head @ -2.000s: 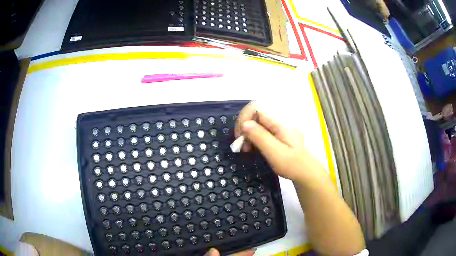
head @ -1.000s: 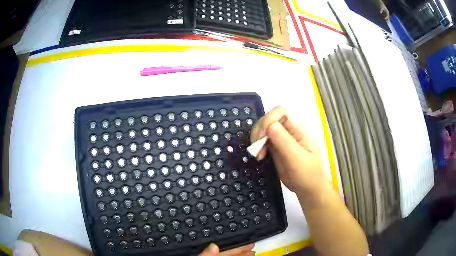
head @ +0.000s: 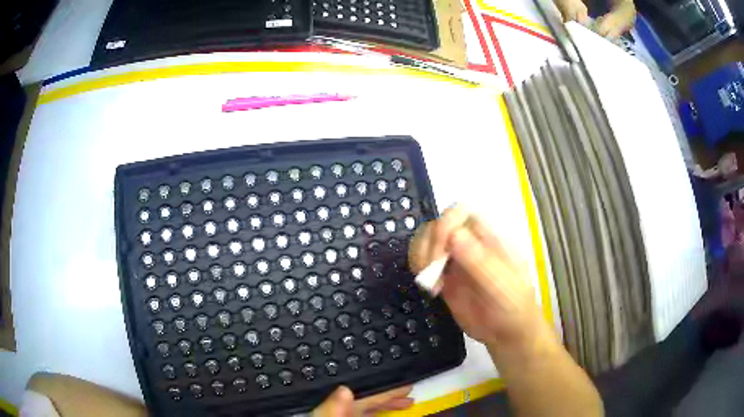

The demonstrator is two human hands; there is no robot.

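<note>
A black tray lies on the white bench top, with rows of small round shiny parts in its pockets. My right hand is over the tray's right edge and pinches a small white-tipped swab or wipe that points down-left at the parts. Whether the tip touches a part cannot be told. My left hand is at the tray's bottom edge, with thumb and fingers showing and the rest cut off by the frame. It appears to hold the tray's edge.
A pink pen lies above the tray. Beyond the yellow tape are a black tray, another filled tray, cardboard and thin dark tools. A grey-brown layered stack stands right. Another person's hands show at the top right.
My right hand with the white tip has moved down along the tray's right side. The tray and pen appear slightly higher in view. Another person's hands have appeared at the top right.
</note>
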